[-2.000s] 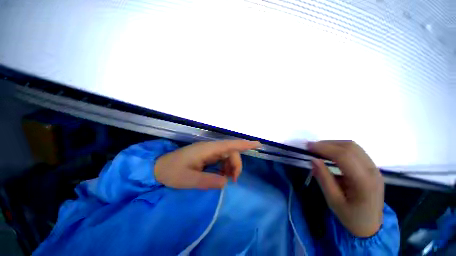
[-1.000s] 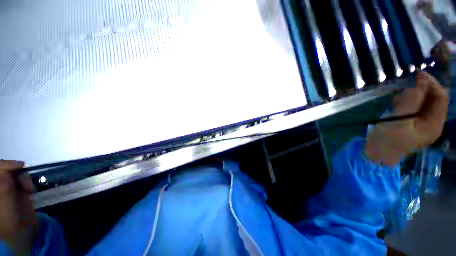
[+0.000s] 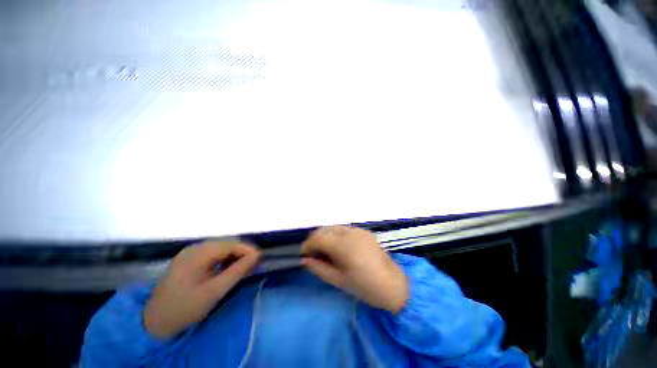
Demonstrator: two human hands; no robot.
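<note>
The large backlight panel (image 3: 324, 129) lies in front of me, its white face glaring, with fine dots visible at upper left. Its dark rim (image 3: 447, 218) runs along the near side above a metal rail (image 3: 461, 228). My left hand (image 3: 202, 284) is at the near edge, left of centre, thumb and fingers brought together. My right hand (image 3: 356, 264) is just right of it at the same edge, thumb and fingertips also close together. Both are bare and blurred. A narrow gap separates them. Whether a thin dark strip is between the fingertips cannot be made out.
Shiny conveyor rollers (image 3: 583, 136) with dark gaps lie beyond the panel's right end. Blue and clear crumpled material (image 3: 612, 287) is at lower right. Part of another person's hand or arm (image 3: 643, 104) shows blurred at the far right edge.
My hands were spread wide along the near edge, with a thin dark strip at my right hand; they have come close together near the middle. The view has shifted, and the rollers now appear farther right.
</note>
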